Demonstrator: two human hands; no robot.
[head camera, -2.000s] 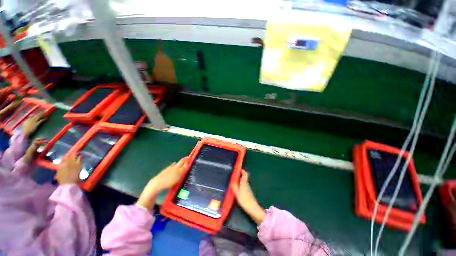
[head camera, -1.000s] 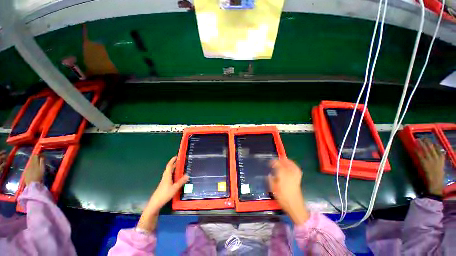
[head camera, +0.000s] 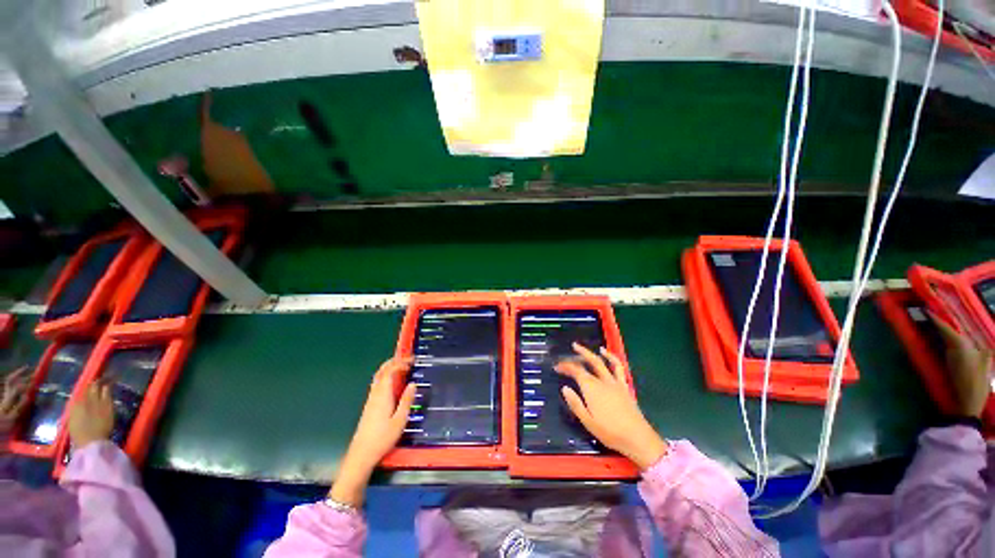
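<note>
Two black tablets lie side by side in red trays in front of me. The left tablet (head camera: 456, 376) shows lines of small white and green text. The right tablet (head camera: 543, 381) shows similar lines. My left hand (head camera: 384, 414) rests at the left edge of the left red tray (head camera: 447, 457), thumb towards the screen, gripping nothing that I can see. My right hand (head camera: 606, 403) is over the right tablet, palm down with fingers spread on or just above its screen. It holds nothing. The right red tray (head camera: 567, 466) touches the left one.
Stacked red trays with a tablet (head camera: 769, 305) lie to the right behind hanging white cables (head camera: 781, 218). A yellow sheet (head camera: 511, 104) with a small meter (head camera: 510, 47) hangs above. A grey post (head camera: 142, 180) and more trays stand left. Neighbours' hands (head camera: 92, 412) show at both sides.
The small coloured patches low on both screens are gone and green text lines show. My right hand has spread over the right tablet. The neighbour at right has tilted a tray up.
</note>
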